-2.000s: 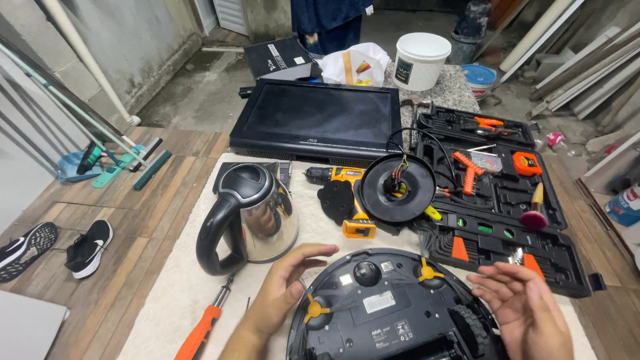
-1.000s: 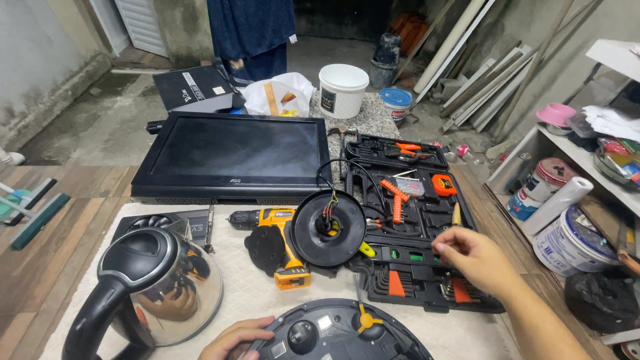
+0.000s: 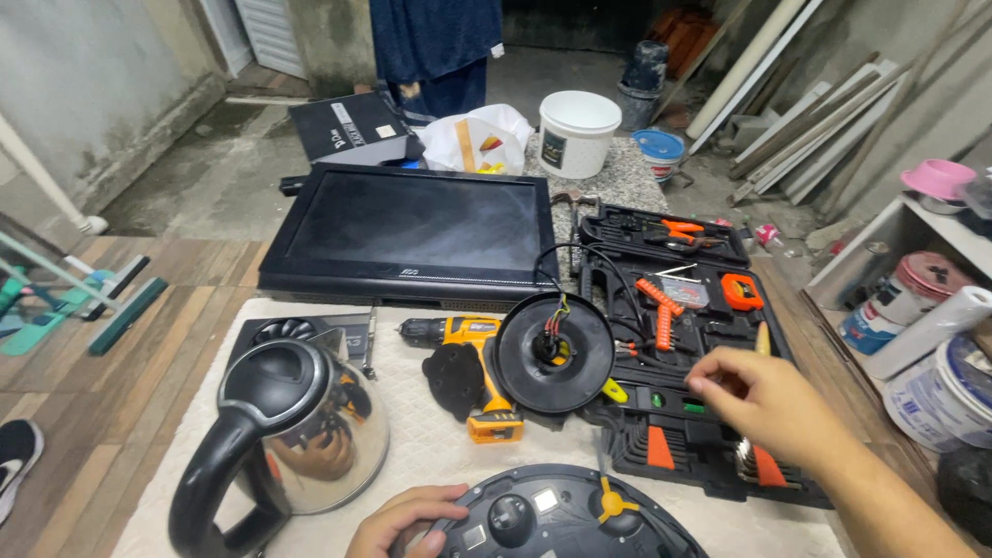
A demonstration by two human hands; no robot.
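My left hand (image 3: 411, 521) rests on the left edge of an upturned robot vacuum (image 3: 554, 515), whose yellow side brush (image 3: 616, 504) faces up. My right hand (image 3: 744, 395) hovers over the open black tool case (image 3: 697, 333), fingers curled, beside a tapered wooden handle (image 3: 763, 339); whether it touches anything is unclear. The case holds an orange tape measure (image 3: 742, 291), an orange-handled tool (image 3: 659, 310), hex keys (image 3: 659, 448) and pliers (image 3: 682, 231). A yellow cordless drill (image 3: 480, 341) lies beside a round black kettle base (image 3: 555, 353). The steel electric kettle (image 3: 325, 434) stands at left.
A black flat-screen monitor (image 3: 415, 225) lies behind the drill. Further back are a white bucket (image 3: 577, 136), a plastic bag (image 3: 480, 143) and a black box (image 3: 353, 128). Paint buckets (image 3: 942, 395) and a shelf (image 3: 852, 256) stand at right, brooms (image 3: 128, 316) at left.
My right hand has left the robot vacuum's right side and moved over the tool case. My left hand remains at the vacuum's left edge. The view has turned right.
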